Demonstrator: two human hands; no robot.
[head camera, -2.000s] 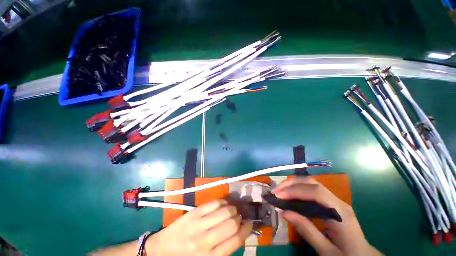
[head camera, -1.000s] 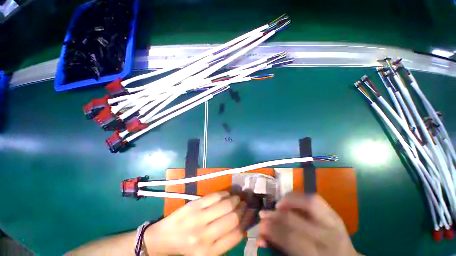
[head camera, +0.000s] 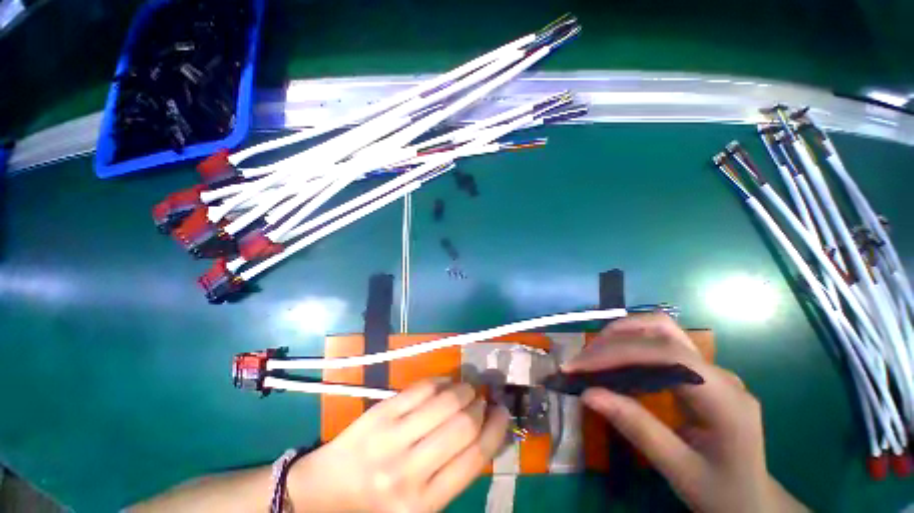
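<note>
My left hand (head camera: 416, 446) pinches the lower white-sleeved leg of the wire harness (head camera: 331, 387) near the holding fixture (head camera: 521, 366); its fingertips hide that leg's end. Small coloured wire ends show just below the fixture. My right hand (head camera: 681, 421) holds a black-handled tool (head camera: 636, 379), its tip pointing left at the fixture. The harness's red-and-black connector (head camera: 253, 371) lies left of the orange base board (head camera: 426, 373). The upper leg crosses above the board, its coloured ends partly behind my right fingers. A dark part at the fixture is too hidden to tell.
A pile of harnesses with red plugs (head camera: 205, 232) lies at upper left-centre, another bundle (head camera: 822, 250) at right. A blue bin (head camera: 244, 120) of black parts stands upper left. Small black pieces (head camera: 450, 247) lie mid-mat. Black tape (head camera: 379, 301) crosses the board; a metal rail (head camera: 681, 103) runs behind.
My right hand was blurred over the fixture a second ago; it now sits further right, with the tool clearly visible and lying nearly level. My left hand stays at the fixture's left side.
</note>
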